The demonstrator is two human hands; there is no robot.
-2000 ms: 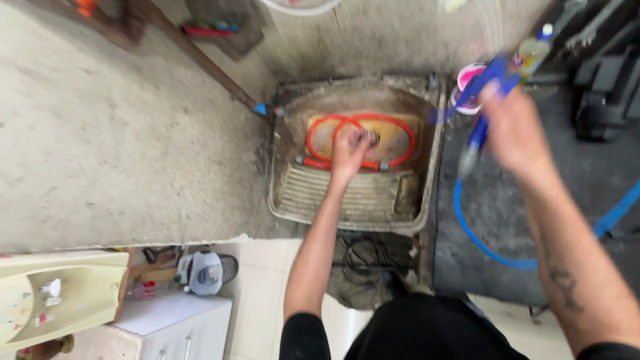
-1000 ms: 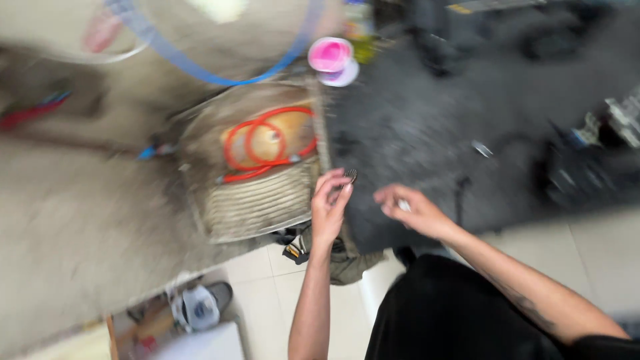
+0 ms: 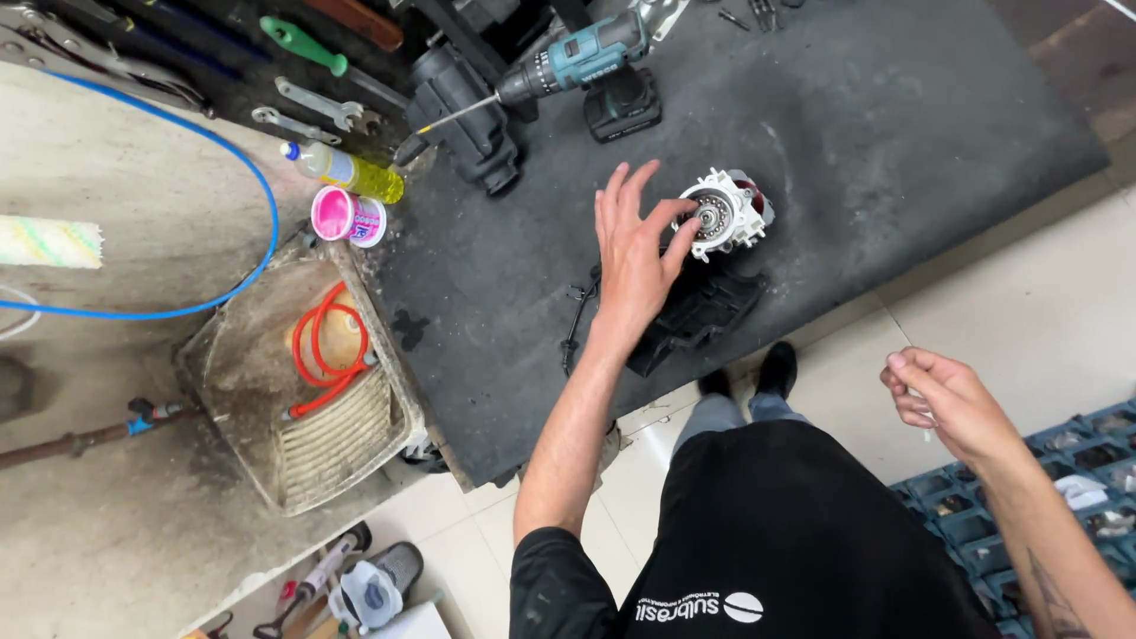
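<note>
On the dark workbench stands a white motor or pump assembly (image 3: 728, 213) with a round, open metal centre facing up. My left hand (image 3: 641, 244) reaches over it, thumb and forefinger at a small metal ring or bearing (image 3: 707, 218) in that centre; the other fingers are spread. My right hand (image 3: 945, 399) is off the bench, above the floor, its fingers curled around a small, light thing of which only a bit shows. A black plastic housing (image 3: 701, 311) lies just below the assembly, and a teal cordless drill (image 3: 581, 58) with a long bit stands behind it.
Left of the bench is a grimy sink (image 3: 404, 373) with a coiled red hose (image 3: 311, 346). A pink tub (image 3: 348, 216), a bottle of yellow liquid (image 3: 351, 170), wrenches (image 3: 324, 105) and a green-handled screwdriver (image 3: 306, 44) are at the back left. Blue parts bins (image 3: 985, 532) stand at lower right.
The view has swung right along the bench. My left hand, near the sink's edge a second ago, is now at the white assembly. The blue spray gun seen in my right hand earliest is no longer there.
</note>
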